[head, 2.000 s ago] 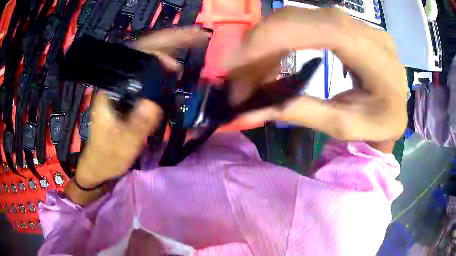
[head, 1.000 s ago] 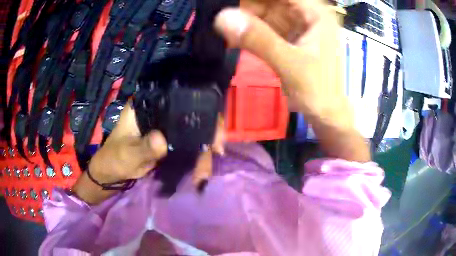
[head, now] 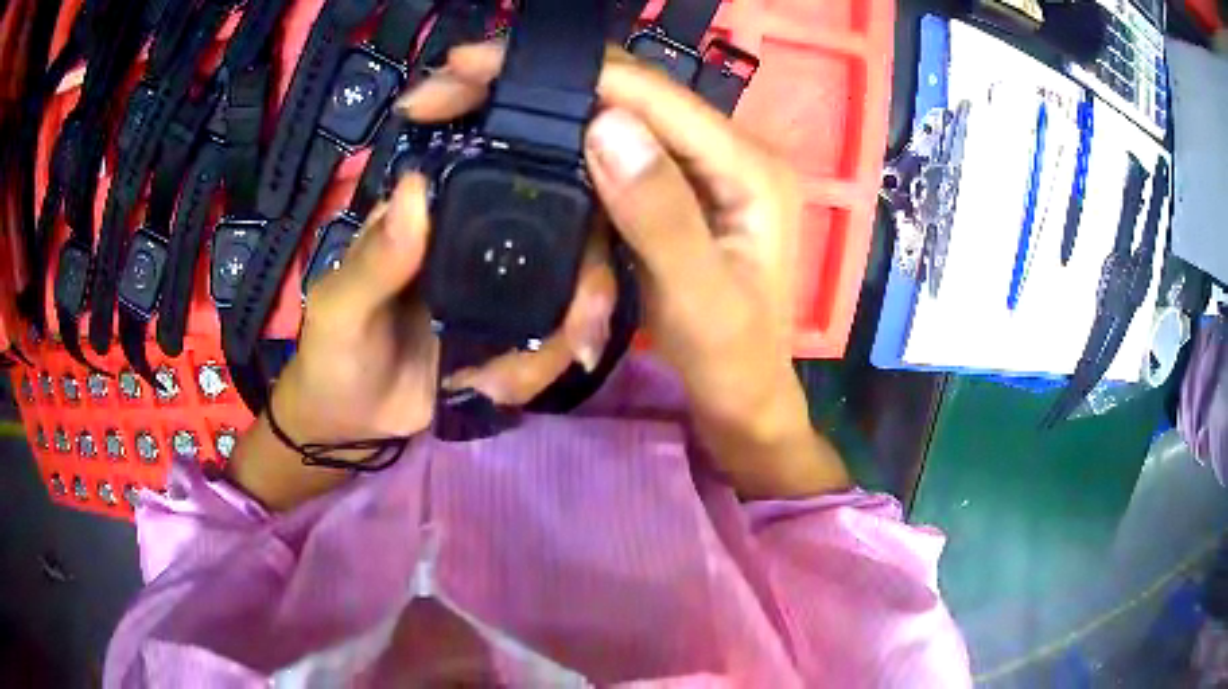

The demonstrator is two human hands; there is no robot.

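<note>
I hold a small stack of black smartwatches (head: 509,249) in front of my chest, the top one with its sensor side up. My left hand (head: 353,330) grips the stack at its left side, its fingers partly hidden beneath. My right hand (head: 707,256) grips the black strap (head: 550,67) at the top, its thumb on the strap by the case edge. Dark straps loop below the cases. More black watches lie sensor side up on the red tray (head: 822,175), such as the watch (head: 358,97) just left of my hands.
A clipboard (head: 894,323) with a white form and pens is at the right, a black strap (head: 1118,289) lying across its right side. A calculator (head: 1131,61) is beyond it. A second red tray (head: 115,464) with rows of small silvery round parts is at lower left.
My right hand has come down from the upper right onto the strap of the held watches. The stack now lies flat and centred between both hands. The view has shifted, showing more of the clipboard.
</note>
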